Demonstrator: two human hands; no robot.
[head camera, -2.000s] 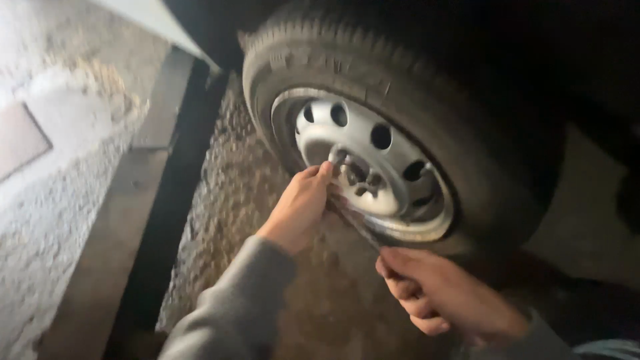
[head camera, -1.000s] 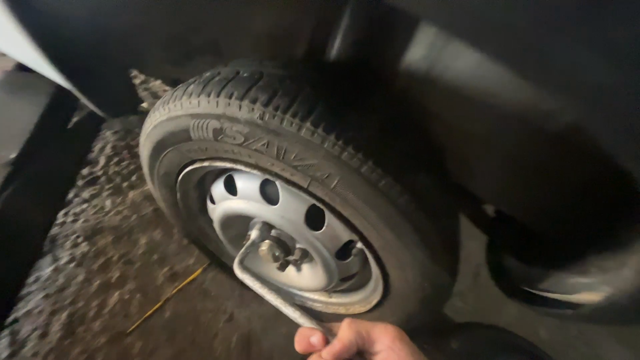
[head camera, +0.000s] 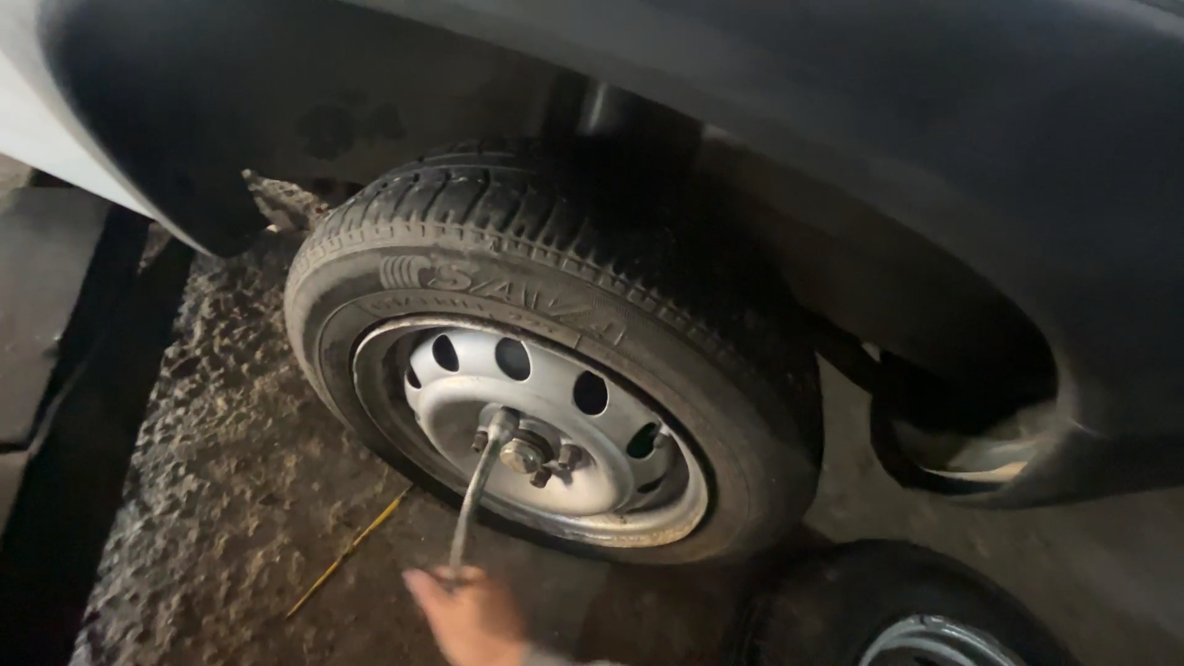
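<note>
A Sava car tyre (head camera: 555, 268) on a silver steel wheel rim (head camera: 546, 398) is in the wheel arch. The L-shaped lug wrench (head camera: 474, 504) has its socket end on a wheel bolt at the upper left of the hub, and its handle slopes down toward the bottom of the view. My right hand (head camera: 472, 610) is closed on the handle's lower end. Other wheel bolts (head camera: 566, 455) show around the hub. My left hand is out of view.
A second tyre with a silver rim (head camera: 934, 643) lies on the ground at the lower right. The dark bumper (head camera: 1091, 305) curves above it. A thin yellow stick (head camera: 347, 555) lies on the rough ground (head camera: 231, 444), left of the wheel. A dark edge runs along the far left.
My left hand, at the wrench's socket end two seconds ago, has left the view. My right hand has swung the wrench handle leftward around the bolt since one second ago.
</note>
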